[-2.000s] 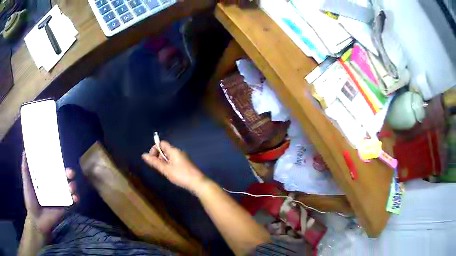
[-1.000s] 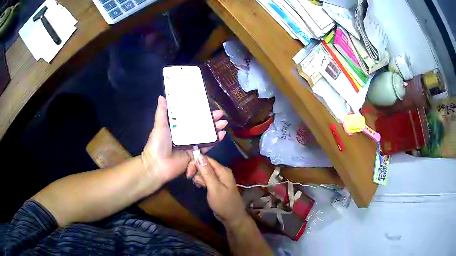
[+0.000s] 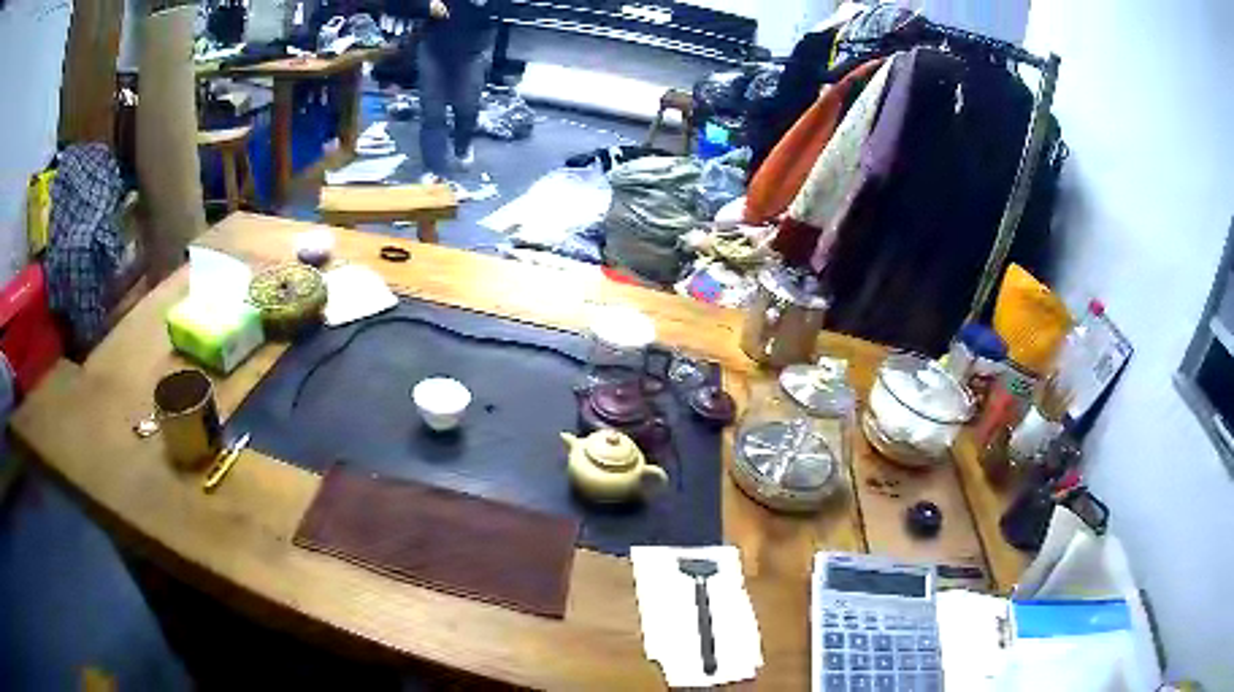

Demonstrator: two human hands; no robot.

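Neither of my hands is in the picture, and the phone and white cable are not in view. Nearest in front is the wooden tea table with a black tea tray [image 3: 528, 365]. On the tray are a white teacup [image 3: 443, 403], a pale yellow teapot [image 3: 609, 468] and a dark purple-brown teapot [image 3: 623, 412]. A dark brown tea towel [image 3: 440, 538] lies along the tray's near edge. A black T-shaped brush or scraper [image 3: 705, 615] lies on white paper. A silver-grey calculator [image 3: 877, 629] is at the near right, with glass lidded pots [image 3: 918, 410] behind it.
A tissue pack [image 3: 214, 333] and a brown cup [image 3: 188, 416] stand at the table's left. Beyond are a wooden stool [image 3: 387, 203], a standing person [image 3: 453, 81], an olive-green sack [image 3: 652, 214] and a rack of clothes [image 3: 907, 189]. A white wall is at right.
The view has swung up from the phone and the space beside the desk to the tea table and workshop. Both hands, the phone and the cable have left the picture.
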